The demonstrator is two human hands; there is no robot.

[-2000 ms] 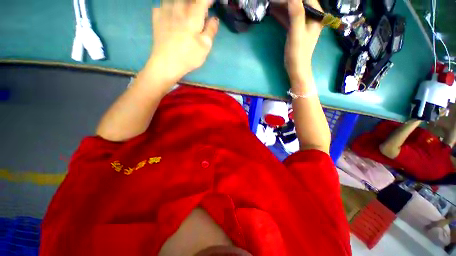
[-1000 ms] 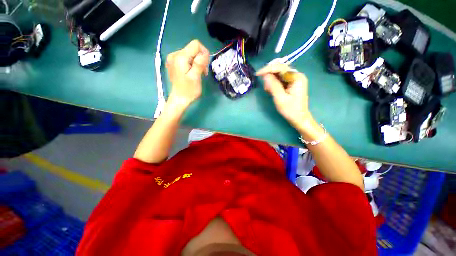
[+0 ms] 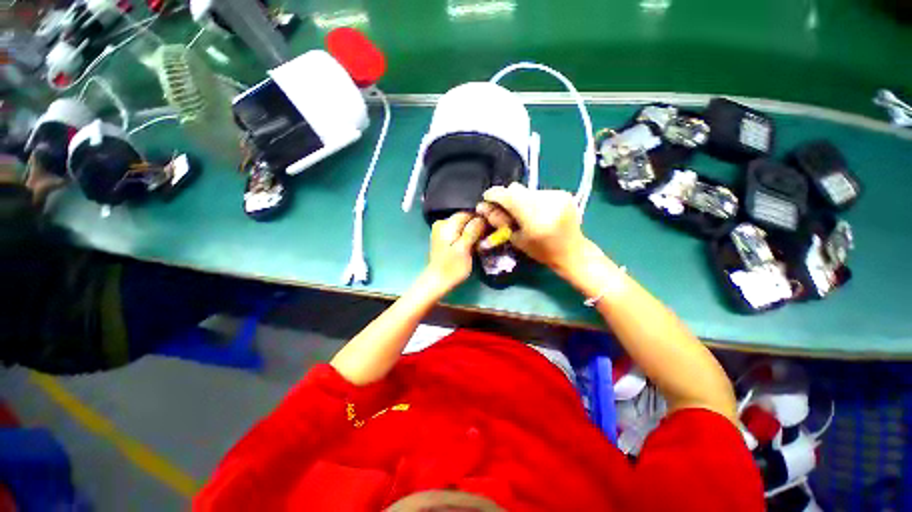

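Note:
A white camera body [image 3: 478, 112] with a black rounded end lies on the green bench in front of me, an antenna on each side. A circuit board in a black shell [image 3: 498, 268] sits at its near end, partly under my hands. My left hand [image 3: 455, 245] is at the upper left of the board, fingers pinched; what lies between them is too small to tell. My right hand [image 3: 535, 222] holds a tool with a yellow grip [image 3: 495, 238], over the joint between the camera body and the shell. The wires are hidden by my fingers.
Several black shells with boards [image 3: 755, 265] are heaped at the right. Another white camera body [image 3: 318, 105] with a red disc [image 3: 355, 57] stands at the left. A white cable [image 3: 360, 220] lies between the bodies. A conveyor belt [image 3: 600, 45] runs behind. A blue crate [image 3: 598, 395] is below the bench.
The view has shifted to show more of the bench and the belt. My hands have closed in together over the top of the board, where before they were apart on either side of it.

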